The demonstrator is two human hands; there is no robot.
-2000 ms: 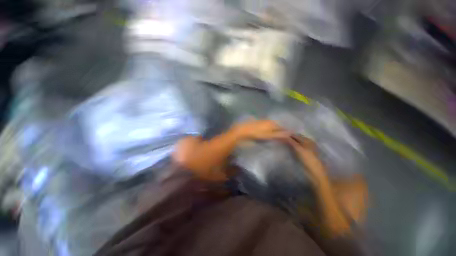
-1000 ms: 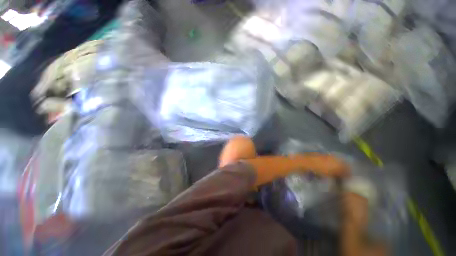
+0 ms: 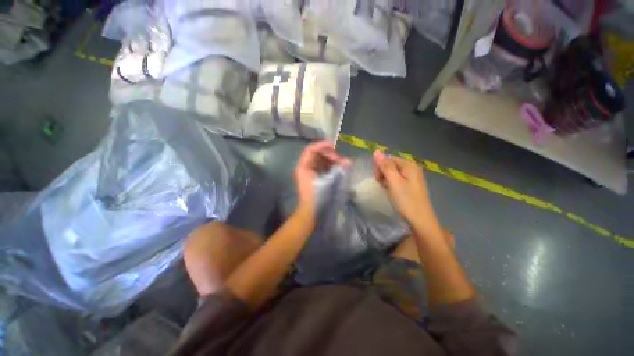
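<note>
A translucent grey plastic bag (image 3: 337,229) stands between my knees, with something pale showing inside its upper right part. My left hand (image 3: 316,174) is closed on the gathered plastic at the bag's upper left edge. My right hand (image 3: 402,182) is at the upper right edge of the bag, fingers bent and pinched on the plastic. The two hands are a little apart. The contents lower down are hidden by the plastic.
A large shiny blue-grey bag (image 3: 118,208) lies at the left. Packed cream bundles with dark bands (image 3: 295,101) lie on the floor ahead. A low shelf (image 3: 480,115) with several items is at the upper right. A yellow line (image 3: 473,181) crosses the grey floor.
The view has steadied and shifted. The hands, stretched over the bag earlier, now hold its top edges with the forearms pointing forward. The large bag now appears further left.
</note>
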